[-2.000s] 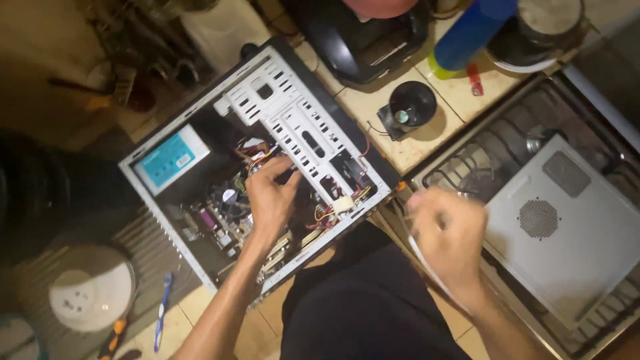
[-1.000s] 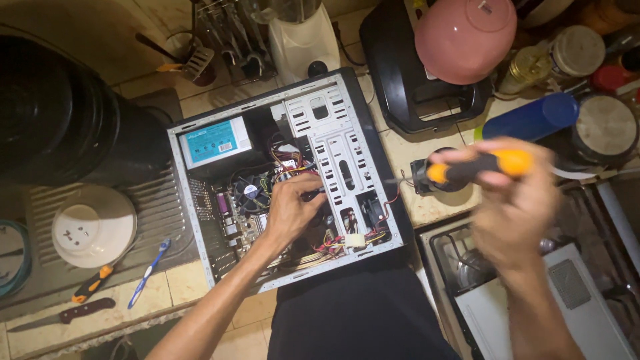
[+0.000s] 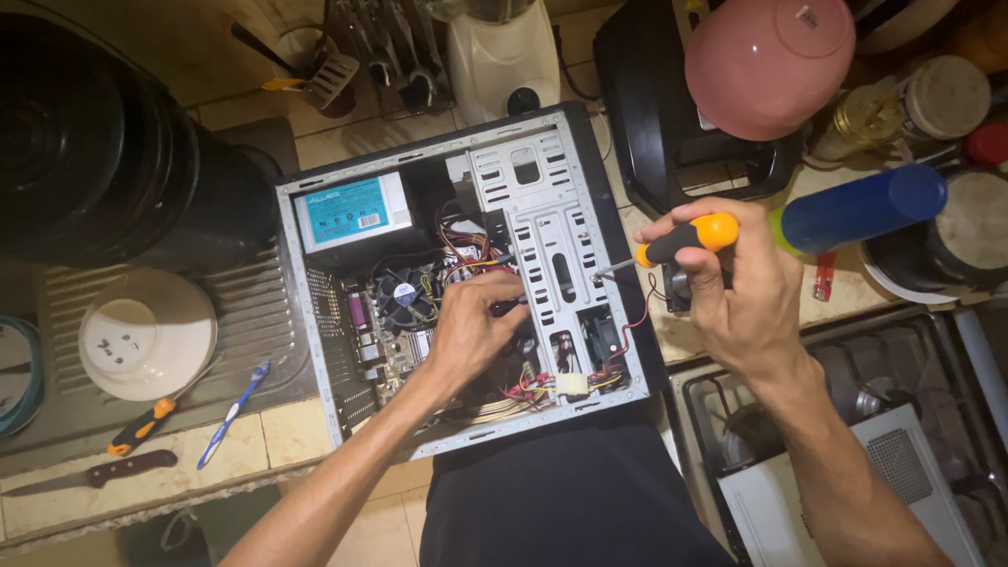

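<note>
An open desktop computer case [image 3: 579, 189] lies on its side, showing a power supply [image 3: 350, 211], a CPU fan [image 3: 405, 294], cables and a metal drive cage [image 3: 559, 236]. My right hand [image 3: 736, 291] holds a screwdriver [image 3: 685, 240] with an orange and black handle. Its tip meets the right part of the cage, near a screw. My left hand [image 3: 480, 327] reaches inside the case at the cage's left side; its fingertips are partly hidden, and whether they grip something cannot be told. A white connector [image 3: 572, 384] sits at the cage's lower end.
At left, a bowl [image 3: 150, 339] with small screws on its upturned base is near a second screwdriver [image 3: 142, 427], a toothbrush [image 3: 234, 413] and a knife [image 3: 130, 468]. On the stove [image 3: 709, 394] rests a metal side panel [image 3: 795, 504]. A blue bottle [image 3: 866, 206] and pink bowl [image 3: 768, 63] stand at right.
My right hand has brought the screwdriver left, onto the drive cage; one second ago it was blurred beside the case. My left hand remains inside the case. The view has shifted since the earliest frame.
</note>
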